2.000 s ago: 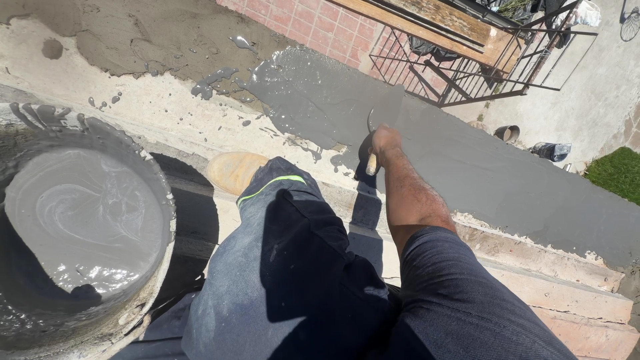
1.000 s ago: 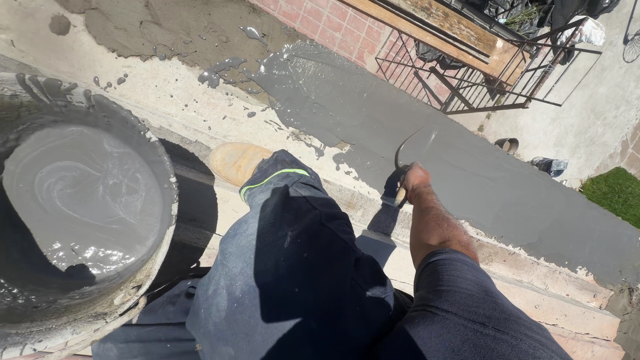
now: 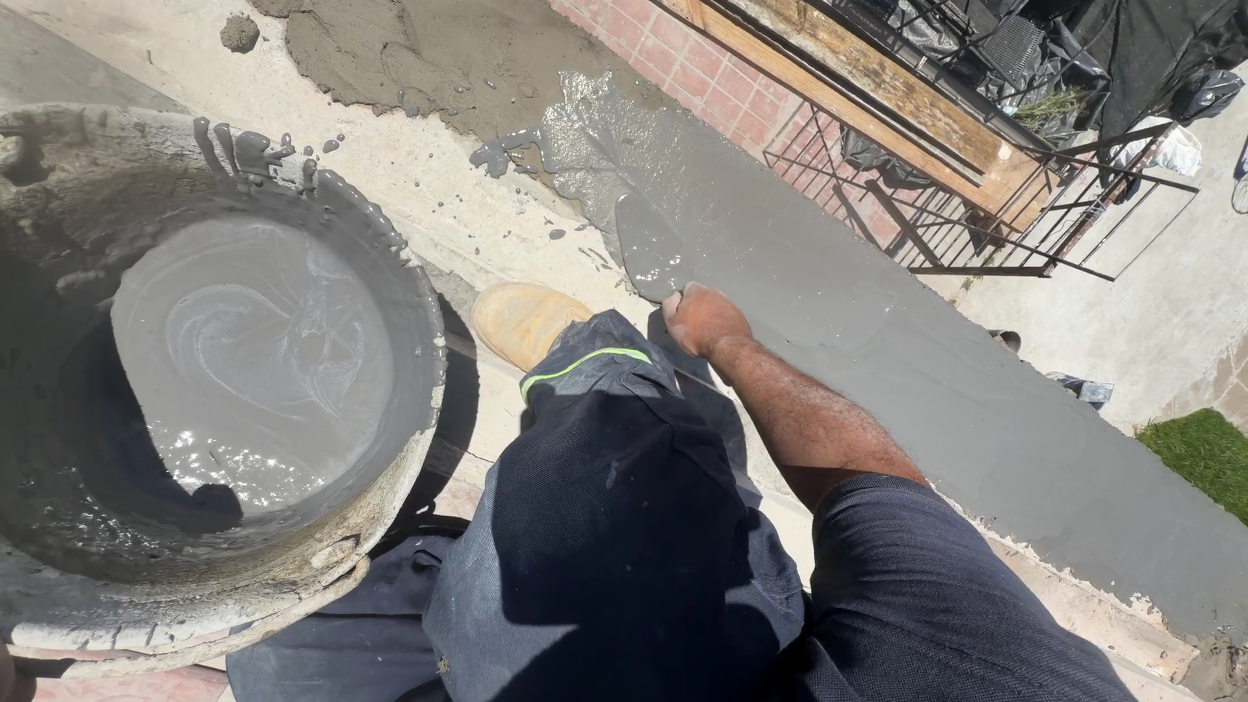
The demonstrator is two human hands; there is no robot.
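My right hand (image 3: 704,320) is closed on the handle of a trowel, whose rounded, slurry-coated blade (image 3: 648,244) lies at the wet grey cement coat (image 3: 829,312) along the ledge. The handle is mostly hidden by my fingers. To the left stands a big bucket (image 3: 424,390), its rim caked with cement, holding grey cement slurry (image 3: 263,351) with a pale swirl. At the bottom left edge a sliver of skin, perhaps a finger of my left hand (image 3: 6,673), shows beside the bucket rim; its grip is out of sight.
My tan boot (image 3: 526,322) rests on the ledge beside the coat. Rougher, browner mortar (image 3: 419,49) lies at the upper left. Below the ledge are pink tiles (image 3: 702,68), wooden boards (image 3: 877,107), a rusty metal frame (image 3: 975,234) and a grass patch (image 3: 1204,453).
My right hand has moved left along the coat from its place one second ago, toward the shiny wet patch. The trowel's blade now shows its broad face; before it appeared nearly edge-on.
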